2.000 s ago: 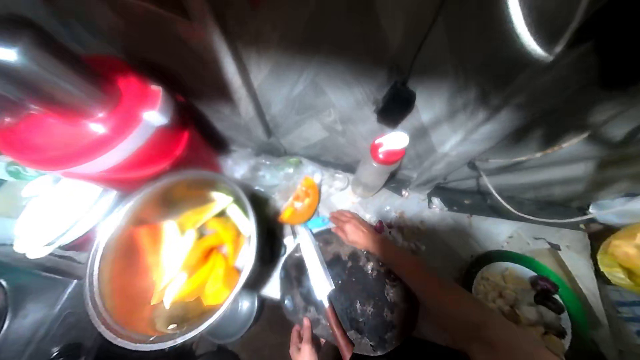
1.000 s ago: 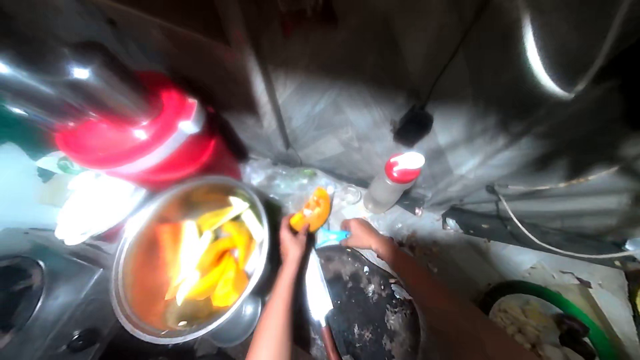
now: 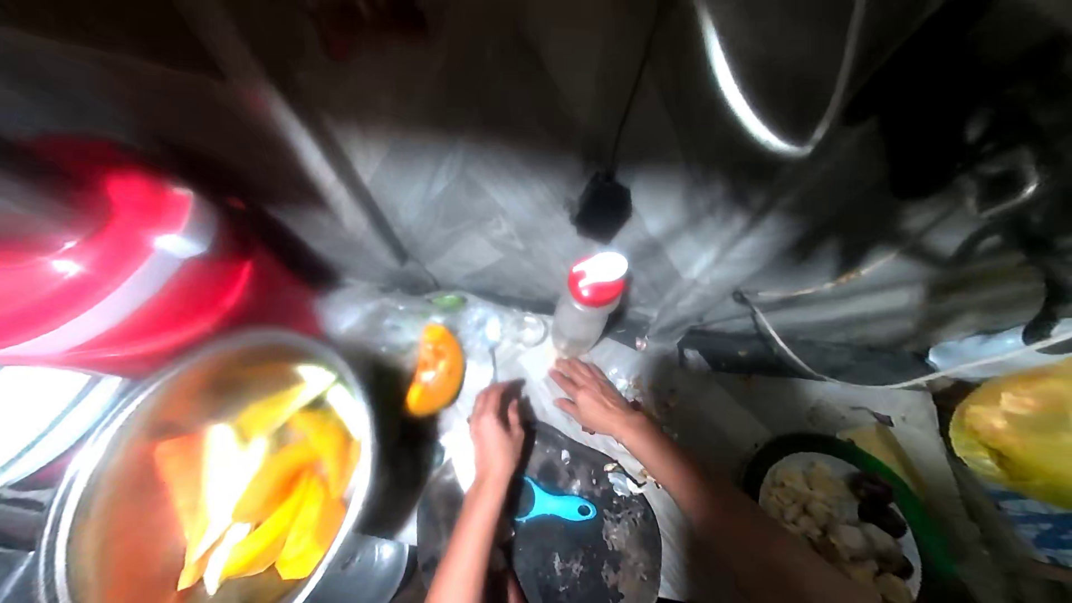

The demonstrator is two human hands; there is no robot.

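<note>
My right hand [image 3: 593,398], fingers spread and holding nothing, is low over the white sheet beyond the round dark board [image 3: 578,557], near a red-capped clear bottle [image 3: 579,314]. Beside it, at the board's far left edge, is my left hand [image 3: 497,427] with bent fingers; what lies under them is hidden. A blue-handled tool, probably a peeler [image 3: 559,506], lies on the board. Left of my left hand sits an orange pumpkin wedge [image 3: 435,370]. A large metal pot [image 3: 364,469] holds several cut pumpkin pieces [image 3: 289,502]. My left forearm mostly hides the knife.
Behind the pot stands a red container [image 3: 251,293]. Clear plastic [image 3: 368,314] lies along the wall. At right are a plate of pale and dark pieces [image 3: 808,502] in a green-rimmed basin [image 3: 934,536] and a yellow bag [image 3: 1017,427]. A black plug [image 3: 603,205] hangs on the wall.
My left hand has let go of the pumpkin wedge, which now rests to its left. The blue-handled tool has left my right hand and lies on the board.
</note>
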